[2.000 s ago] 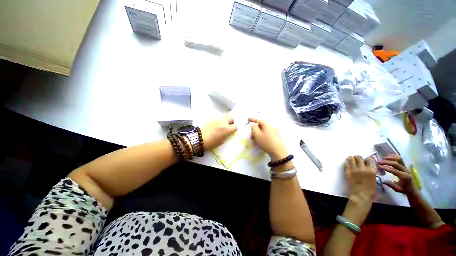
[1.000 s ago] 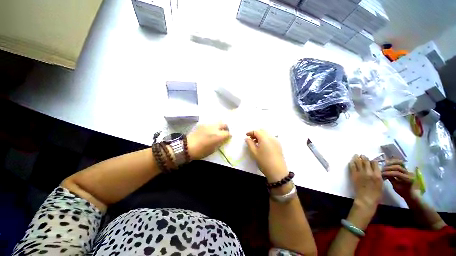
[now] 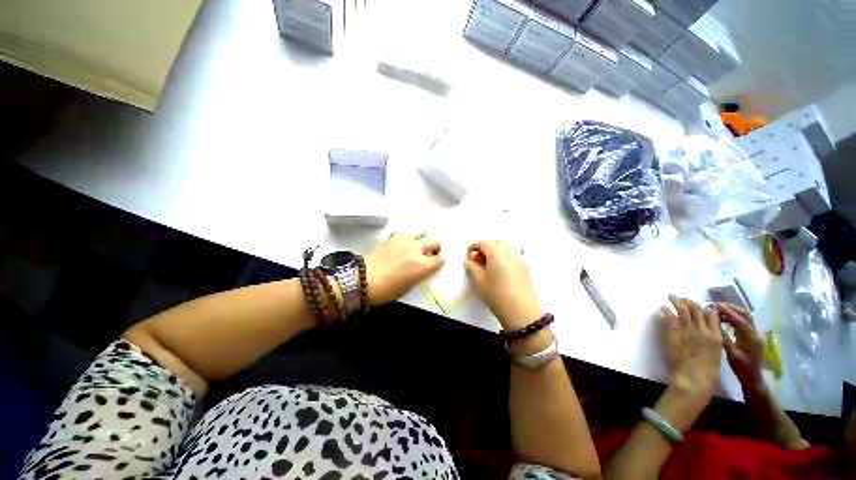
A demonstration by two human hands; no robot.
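Note:
A yellow-edged sheet [image 3: 449, 296] lies flat at the table's front edge, between and partly under my hands. My left hand [image 3: 404, 264] rests at its left side with curled fingers. My right hand [image 3: 502, 277] is at its right side, thumb and fingertips pinched together. Whether either hand holds a small piece cannot be told; the fingertips are too blurred. An open white box [image 3: 358, 187] with a pale hollow inside stands beyond my left hand. A narrow white piece [image 3: 444, 181] lies beyond the gap between my hands.
A brown carton [image 3: 89, 47] is at upper left. Grey printed boxes [image 3: 544, 47] stand at the back. A black bundle in clear plastic [image 3: 610, 181] and a slim cutter [image 3: 598, 300] lie to the right. Another person's hands [image 3: 699, 342] work at far right. A pale item [image 3: 413, 75] lies mid-table.
The table items appear shifted right in the view. My hands stay near the yellow-edged sheet, with slight finger movement. The other person's hands have shifted slightly.

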